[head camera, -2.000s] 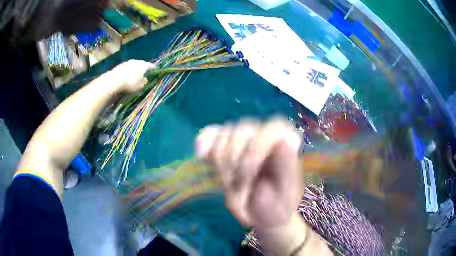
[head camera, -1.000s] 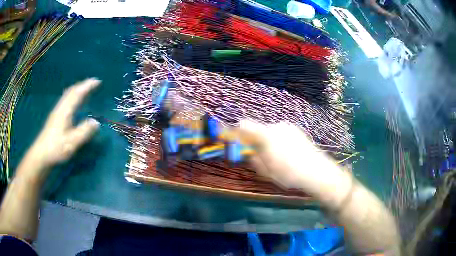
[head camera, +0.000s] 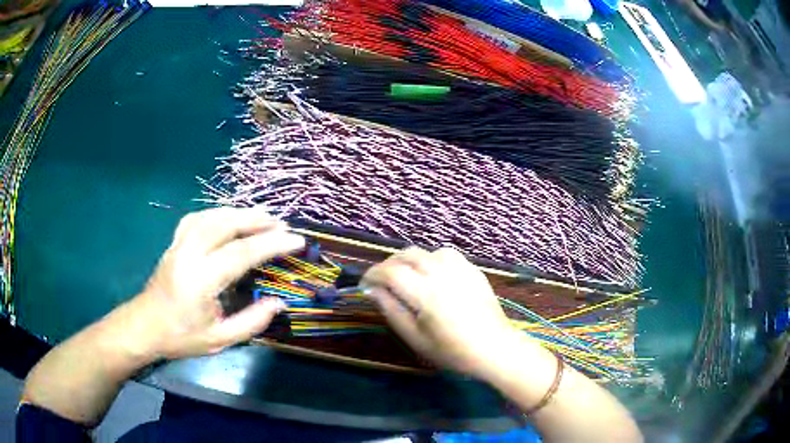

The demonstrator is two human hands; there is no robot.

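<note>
Part-built harnesses with dark housings and yellow, blue, green and orange wires (head camera: 567, 339) lie in the nearest cardboard tray (head camera: 372, 361). My left hand (head camera: 208, 281) is at the tray's left end, thumb and fingers apart around the housing ends, touching or just above them. My right hand (head camera: 442, 303) is over the tray's middle, fingers bent together at a dark housing (head camera: 349, 275). Its fingertips hide whether they grip it. Another dark housing (head camera: 327, 295) lies between the hands.
Beyond the tray lie pink-and-white wires (head camera: 416, 190), black wires (head camera: 502, 117) with a green piece (head camera: 420, 91), red wires (head camera: 468, 52) and dark blue wires (head camera: 520, 26). A harness bundle (head camera: 39, 112) lies at the left. A white strip (head camera: 663, 54) is at the upper right.
The harnesses my right hand carried now lie in the nearest tray, wires toward the right. My left hand has moved right, from the mat to the tray.
</note>
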